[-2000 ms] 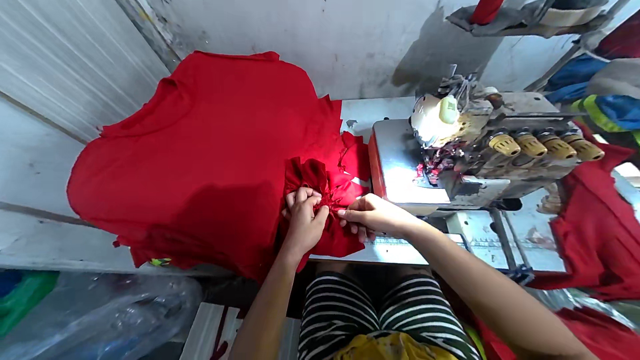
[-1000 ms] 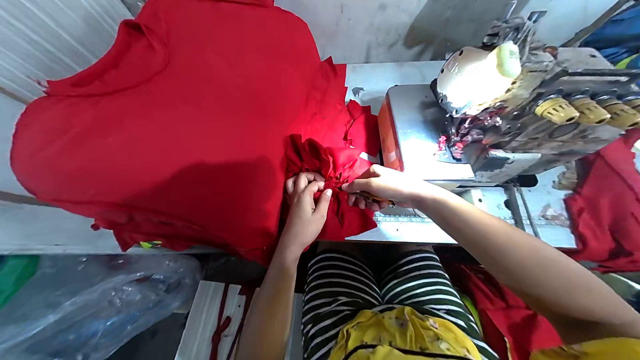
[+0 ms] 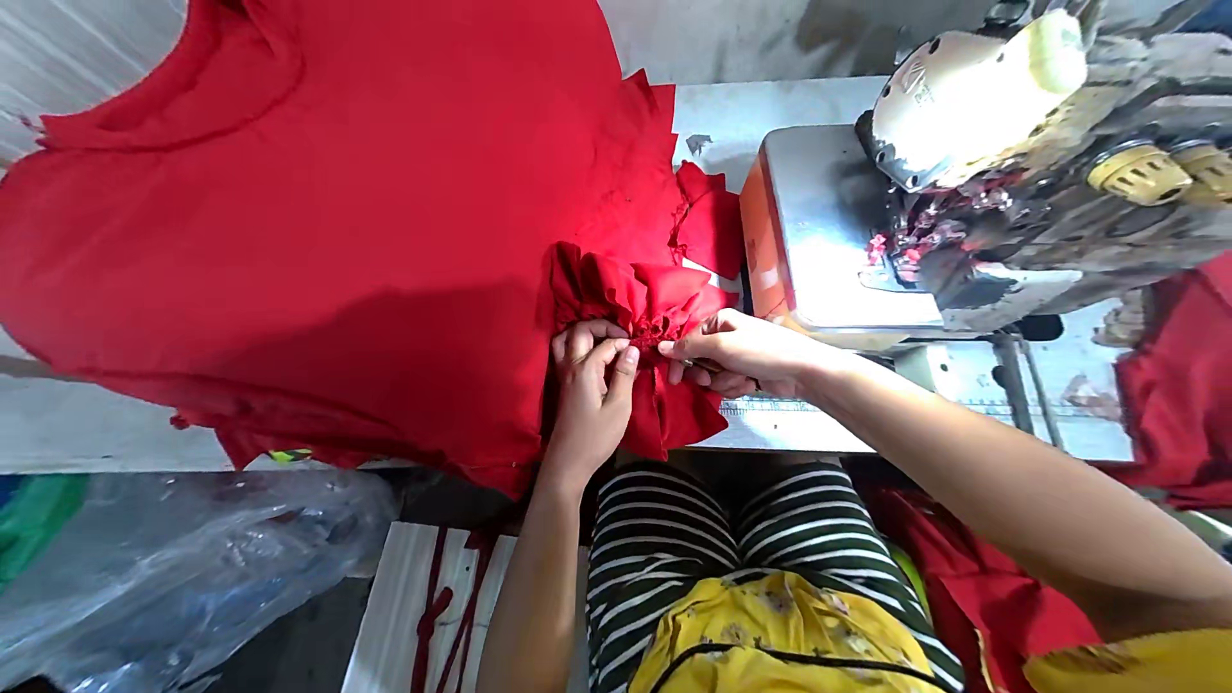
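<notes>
A bunched, gathered piece of red fabric (image 3: 664, 289) lies between my two hands at the right edge of a large red garment pile (image 3: 385, 212). My left hand (image 3: 595, 385) pinches the gathers from the left, thumb against fingers. From the right, my right hand (image 3: 736, 354) grips the same gathers between thumb and forefinger. A small dark metal tool, partly hidden, rests in its curled fingers; its kind cannot be told. An overlock sewing machine (image 3: 1011, 164) with its lamp lit stands right of my hands, its metal plate (image 3: 837, 231) nearest to them.
The white worktable (image 3: 770, 428) has a ruler strip along its front part. More red fabric (image 3: 1179, 385) lies at the far right, and some beside my right leg. Clear plastic (image 3: 241, 568) is at the lower left, near a white slatted surface (image 3: 385, 616) with red strips.
Both hands have stayed at the gathered fabric throughout, with small shifts of the fingers. The view has moved closer to the table.
</notes>
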